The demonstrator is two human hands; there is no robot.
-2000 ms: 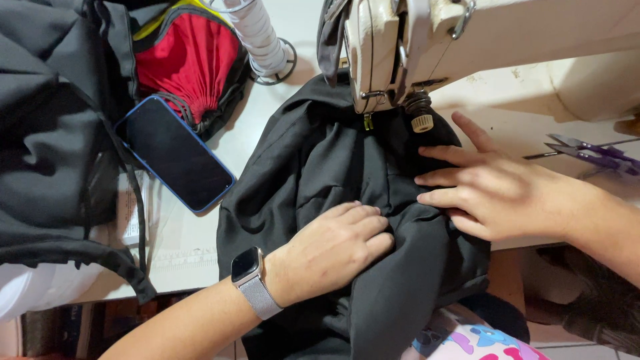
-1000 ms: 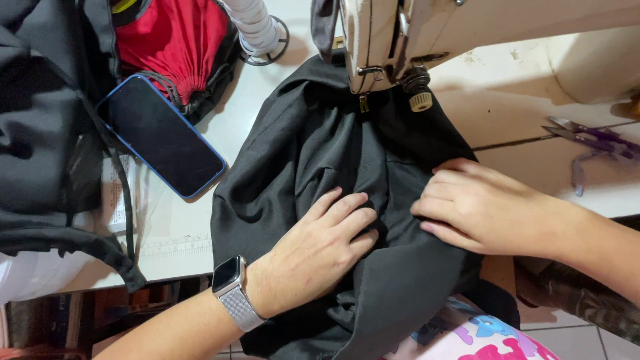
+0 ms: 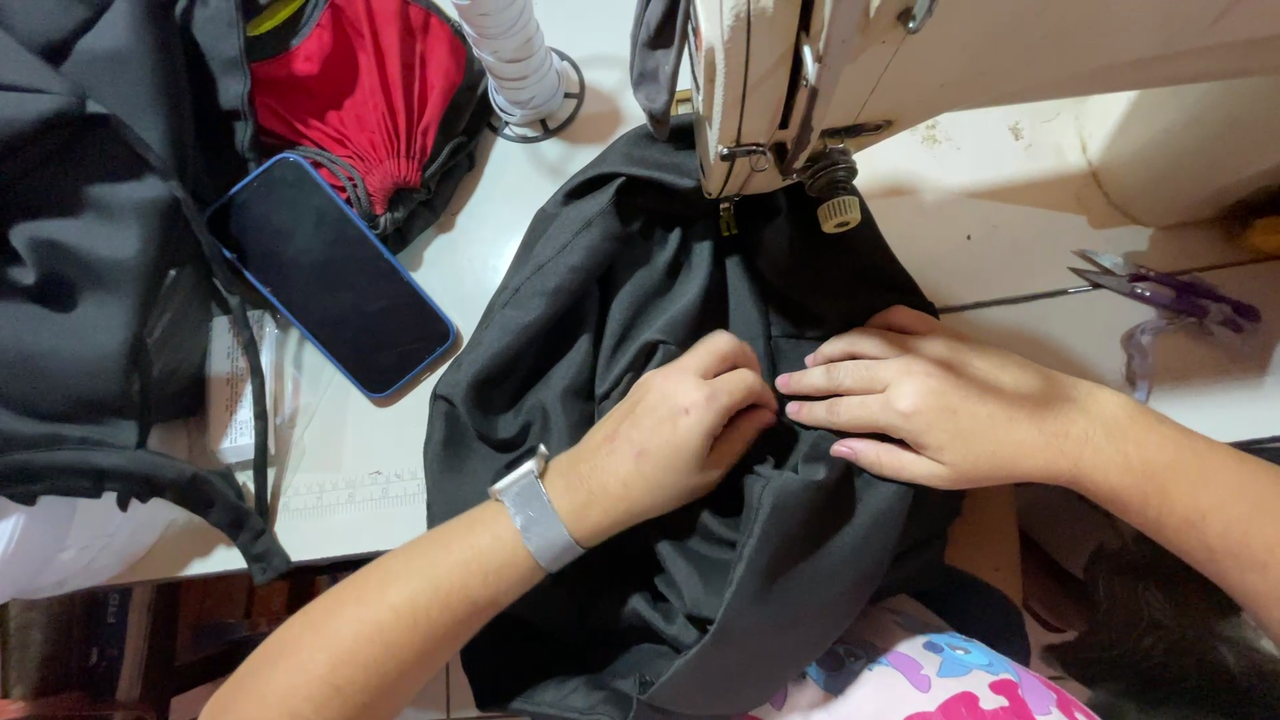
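Black fabric (image 3: 600,300) lies in folds under the head of a sewing machine (image 3: 750,90) and hangs over the table's front edge. The presser foot (image 3: 728,217) is against the cloth near its top. My left hand (image 3: 680,430), with a watch (image 3: 535,510) on the wrist, has curled fingers pinching a fold of the fabric at its middle. Just to its right, my right hand (image 3: 900,400) lies palm down on the cloth, fingers spread and pointing left, their tips close to the left hand's. The thumb side of the left hand is partly hidden.
A blue-edged phone (image 3: 335,275) lies left of the fabric, beside a red and black drawstring bag (image 3: 360,90) and more black cloth (image 3: 90,250). Behind stands a spool of white elastic (image 3: 515,70). Purple-handled thread snips or scissors (image 3: 1165,290) rest at right. A printed ruler (image 3: 350,495) runs along the front edge.
My left hand has gone from resting with spread fingers to a curled pinch farther right. The right hand has moved left across the cloth, and its fingers have straightened toward the left hand.
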